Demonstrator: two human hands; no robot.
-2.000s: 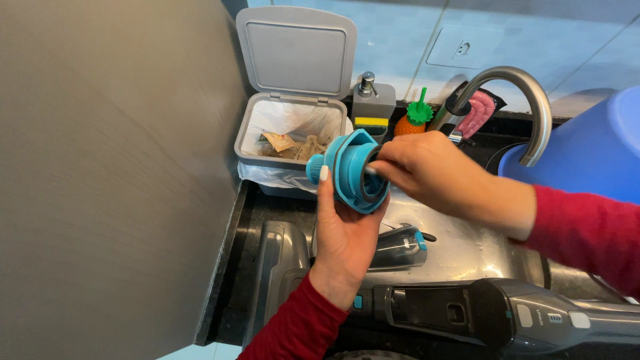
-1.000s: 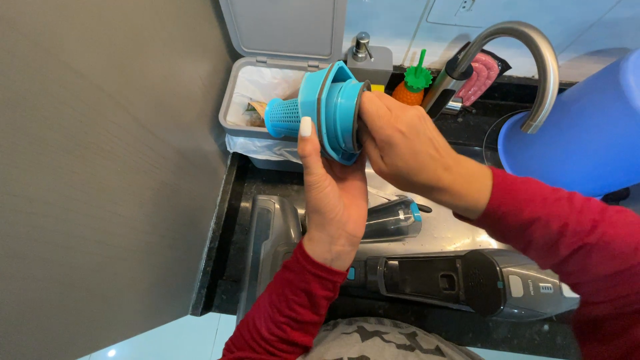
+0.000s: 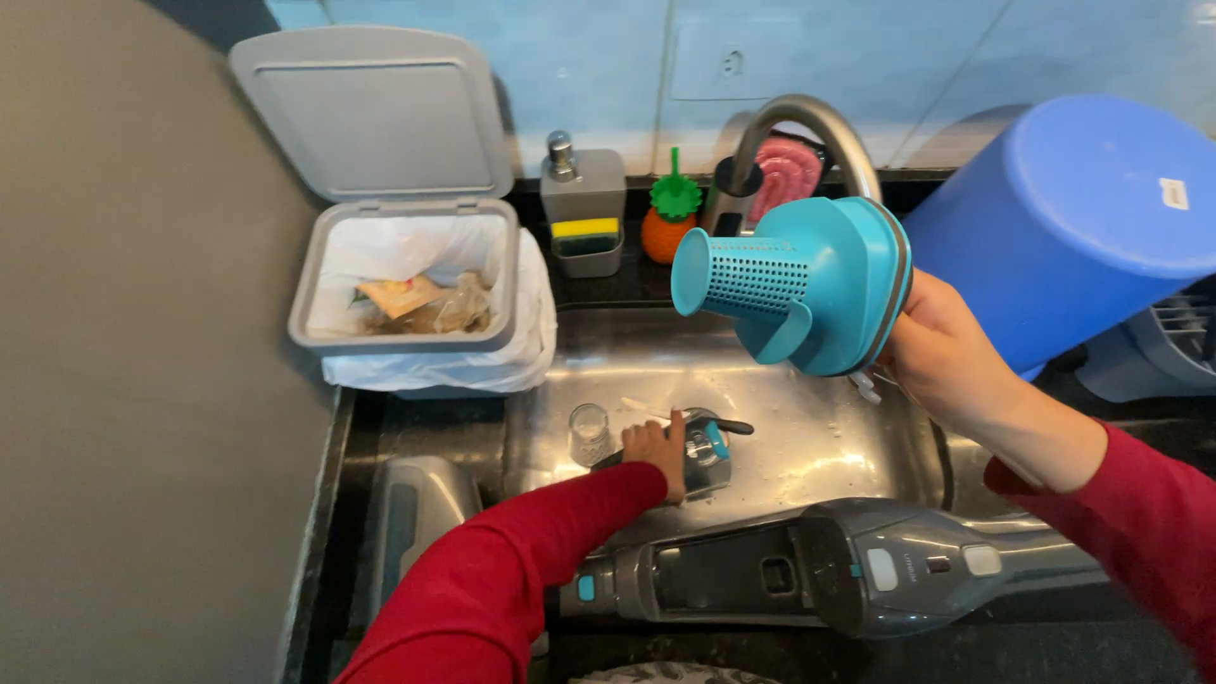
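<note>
My right hand holds up the turquoise plastic filter holder of a vacuum cleaner above the sink, its perforated cone facing left. My left hand reaches down into the steel sink and rests on the clear dust container, which has a turquoise latch; how its fingers close there is partly hidden. A clear drinking glass stands just left of that hand. In front of the sink lies the grey cordless vacuum body, its container bay uncovered.
A grey bin with raised lid, white liner and waste stands left of the sink. Behind are a soap dispenser with sponge, an orange pineapple-shaped brush holder and a curved faucet. A large blue bucket stands right.
My left hand has let go of the turquoise filter holder and moved down to the dust container. My right hand has carried the holder rightward, away from the bin. The view has shifted.
</note>
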